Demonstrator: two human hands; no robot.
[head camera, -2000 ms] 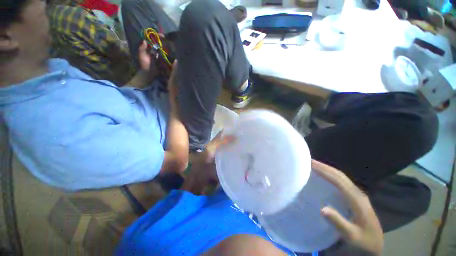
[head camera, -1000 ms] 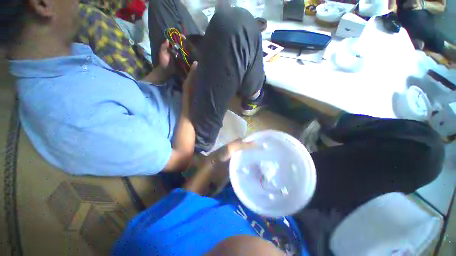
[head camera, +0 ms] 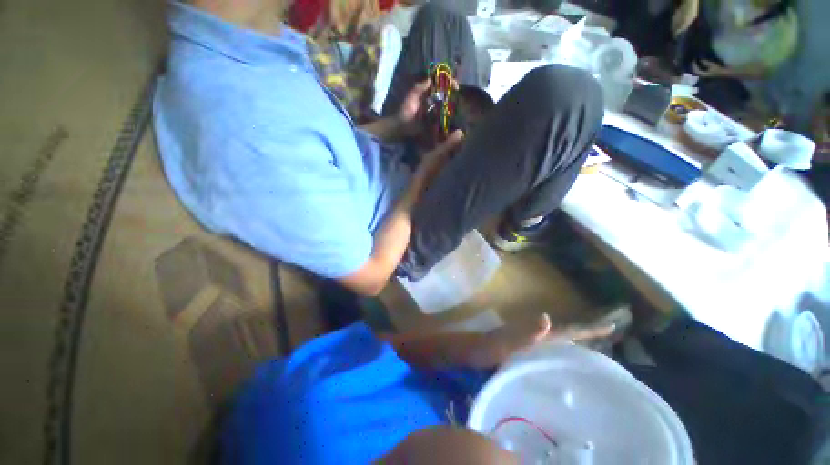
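Observation:
A round white plastic shell [head camera: 628, 405] is low in the view above my lap, cut off by the bottom edge. Its hollow side faces up and a thin red wire curves inside near a small white lump. My left hand [head camera: 532, 331] is just beyond the shell's far rim, blurred, its fingers extended and apart. It grips nothing that I can see; contact with the rim cannot be told. My right hand is not in view; only bare skin of an arm shows at the bottom edge.
A person in a light blue shirt [head camera: 264, 136] sits close on the left, holding a dark part with coloured wires [head camera: 443, 95]. A translucent white sheet or tray [head camera: 455, 272] lies on the cardboard floor. The low white table [head camera: 655, 232] at the right bears a dark blue case [head camera: 648, 155] and white parts.
The view has swung left and the shell now appears lower. My left hand has left the shell's rim and its fingers have spread. The second white piece at lower right is out of view.

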